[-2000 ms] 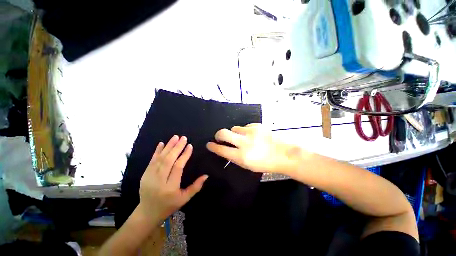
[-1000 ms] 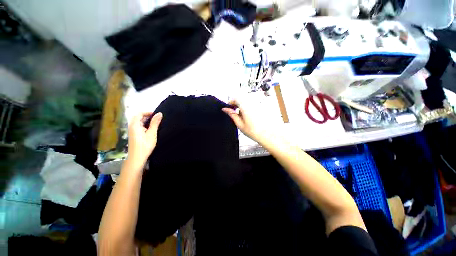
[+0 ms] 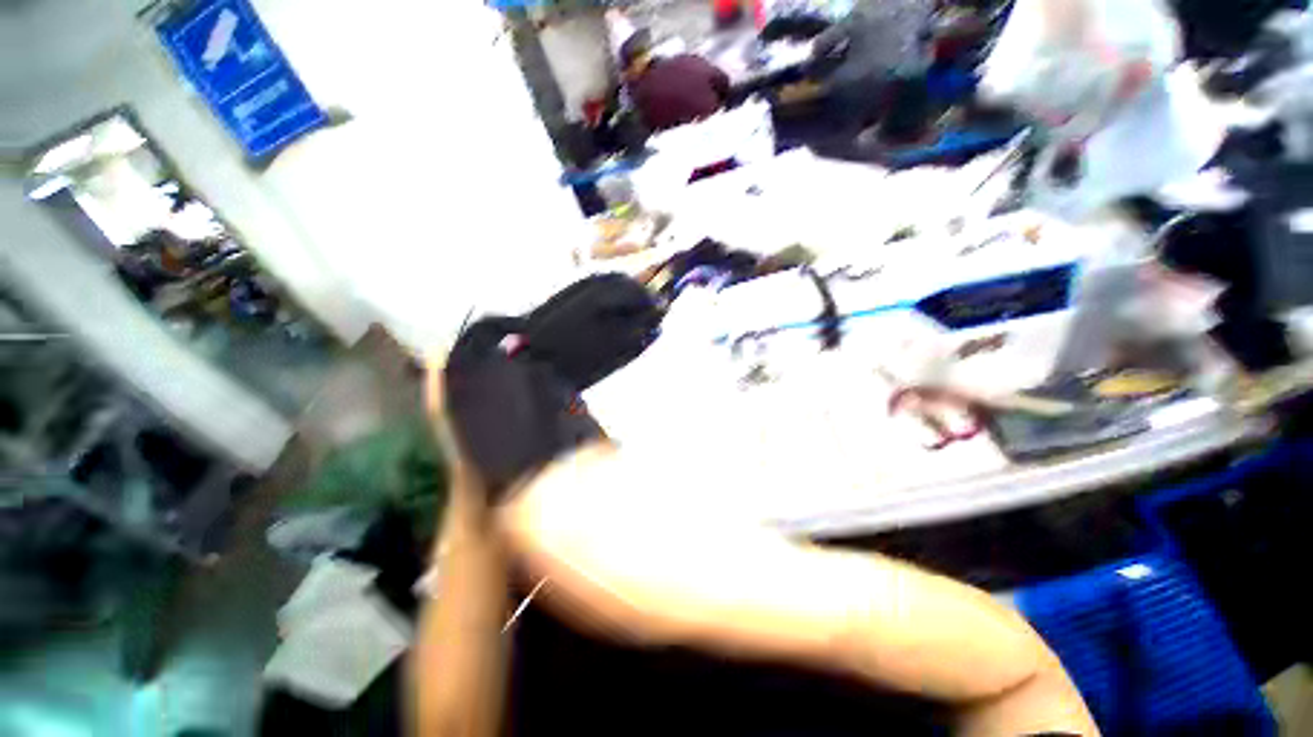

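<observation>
A black fabric piece (image 3: 497, 410) is raised at the left end of the table, blurred by motion. My left hand (image 3: 444, 396) is mostly hidden along its left edge and holds it. My right hand (image 3: 565, 482) reaches across to its lower edge; it is blurred and washed out, and its grip cannot be made out. Another black pile (image 3: 598, 324) lies right behind. The white sewing machine (image 3: 864, 317) with its blue stripe and dark panel stands to the right. Red-handled scissors (image 3: 939, 413) lie on the table.
A dark tool tray (image 3: 1073, 429) sits at the table's right edge (image 3: 922, 516). A blue crate (image 3: 1138, 648) stands below right. A person in a dark red top (image 3: 677, 89) is far back. Pale cloth (image 3: 339, 626) lies low at left.
The view has swung up and left, showing more of the room. The black piece has moved up and left from the table's front edge, and my right arm now crosses toward my left.
</observation>
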